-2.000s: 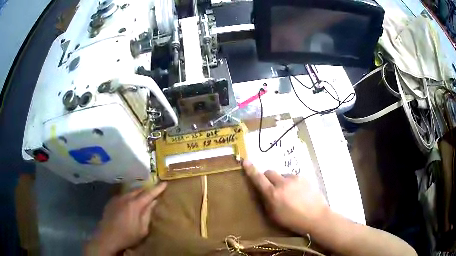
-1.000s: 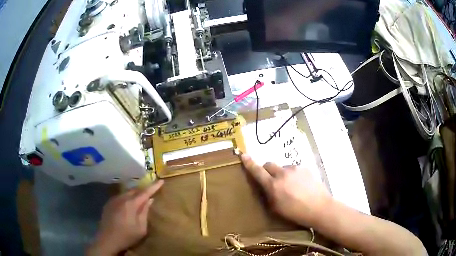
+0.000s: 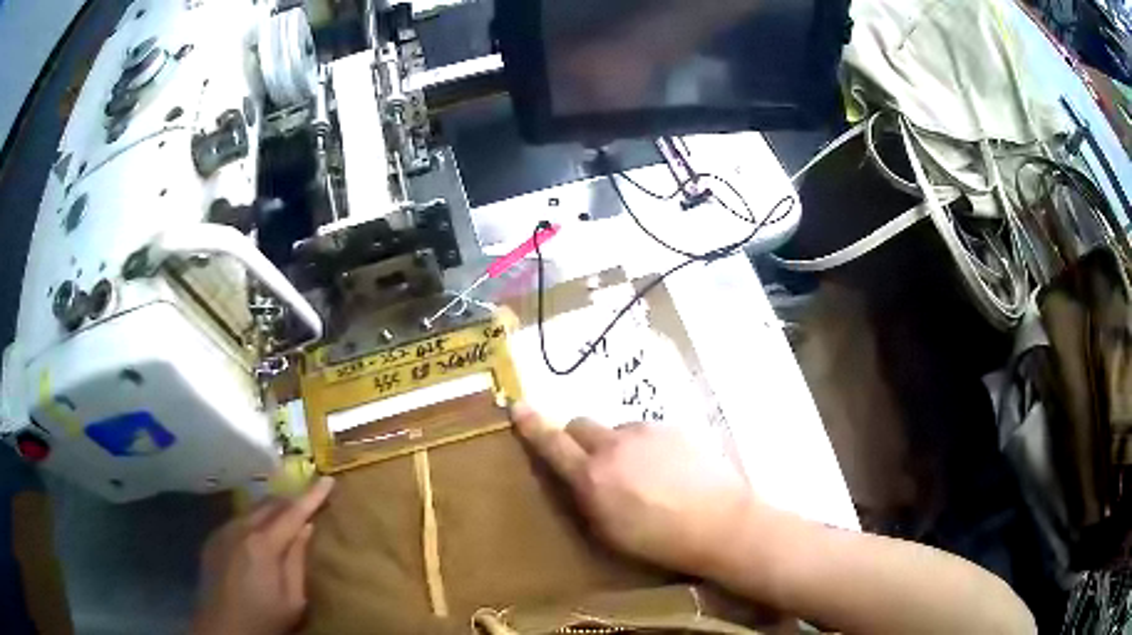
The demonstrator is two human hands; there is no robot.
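Observation:
Brown cloth (image 3: 360, 533) lies in front of me with its top edge under the yellow template clamp (image 3: 435, 455). A reddish-brown strip and a white strip show in the clamp window. A narrow pale tape (image 3: 428, 533) runs down the cloth. My left hand (image 3: 263, 558) rests on the cloth, fingertips near the clamp's lower left corner, partly cut off by the bottom edge. My right hand (image 3: 633, 478) lies over the cloth's right side, its index finger extended to the clamp's right edge and the other fingers bent. Neither hand visibly grips anything.
The sewing head (image 3: 149, 397) stands close left of the clamp. A pink-handled tool (image 3: 524, 252) lies behind the clamp, beside a looped black cord (image 3: 543, 316). A black screen (image 3: 677, 62) is at the back. Pale cloth pieces with straps (image 3: 956, 87) hang at far right.
The whole view has shifted, so the machine, clamp, cloth and both hands appear farther left. Both hands keep nearly the same places beside the clamp.

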